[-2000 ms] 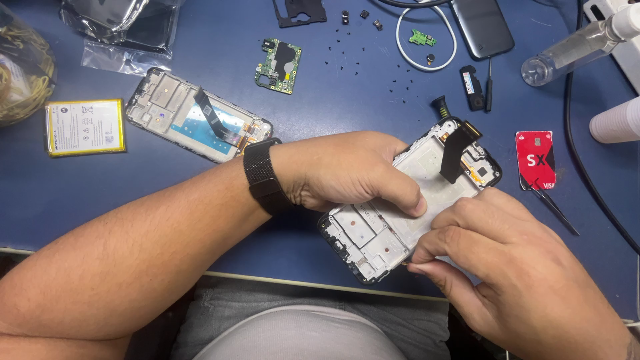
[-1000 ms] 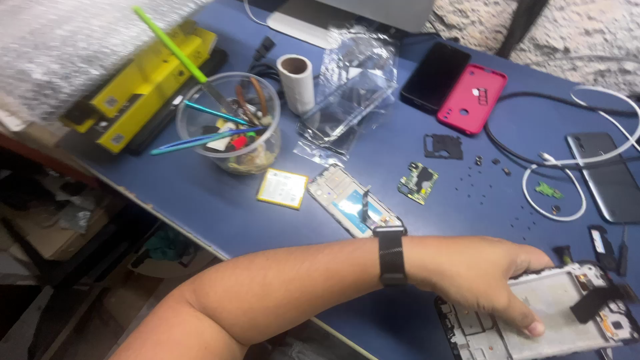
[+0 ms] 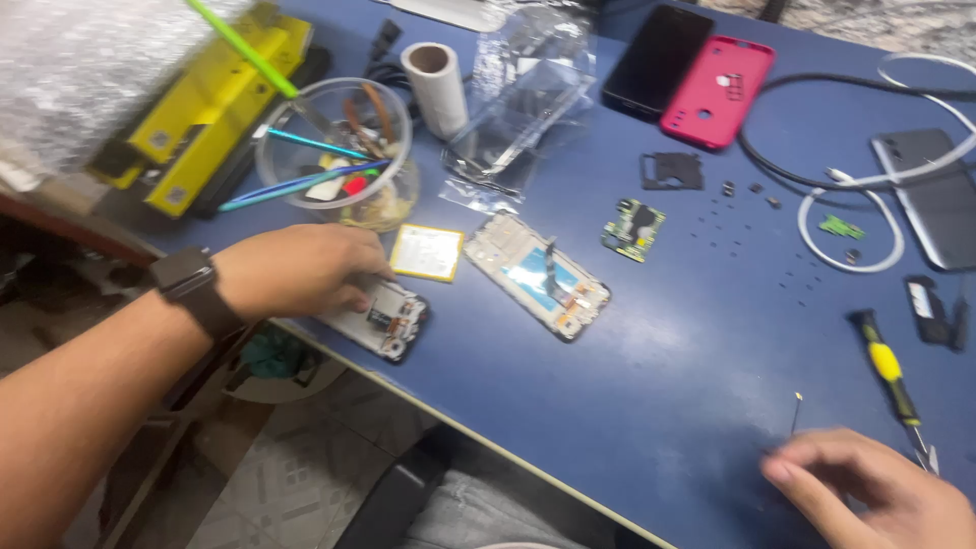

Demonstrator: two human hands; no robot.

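At the left, near the table edge, my left hand (image 3: 305,267) has its fingers on a phone frame (image 3: 385,320) with a black flex cable, partly covered by the hand. To its right lie a yellow-edged battery (image 3: 427,252) and a second phone frame (image 3: 537,278) with a blue patch and a dark flex cable. My right hand (image 3: 877,488), low at the right, pinches a thin dark cable (image 3: 796,413) with a small bright end. Beyond these lies a green circuit board (image 3: 634,230), with tiny screws (image 3: 728,244) scattered to its right.
A plastic tub (image 3: 335,145) of tools, a white roll (image 3: 435,88) and clear bags (image 3: 526,99) stand or lie behind. Farther right are a black phone (image 3: 658,61), a pink case (image 3: 718,91), a looped white cable (image 3: 900,236), a grey phone (image 3: 934,198) and a yellow-black screwdriver (image 3: 884,362).
My left hand has carried the phone frame to the left, beside the battery. My right hand, out of view one second ago, shows again, apart from the frame. The view has swung left.
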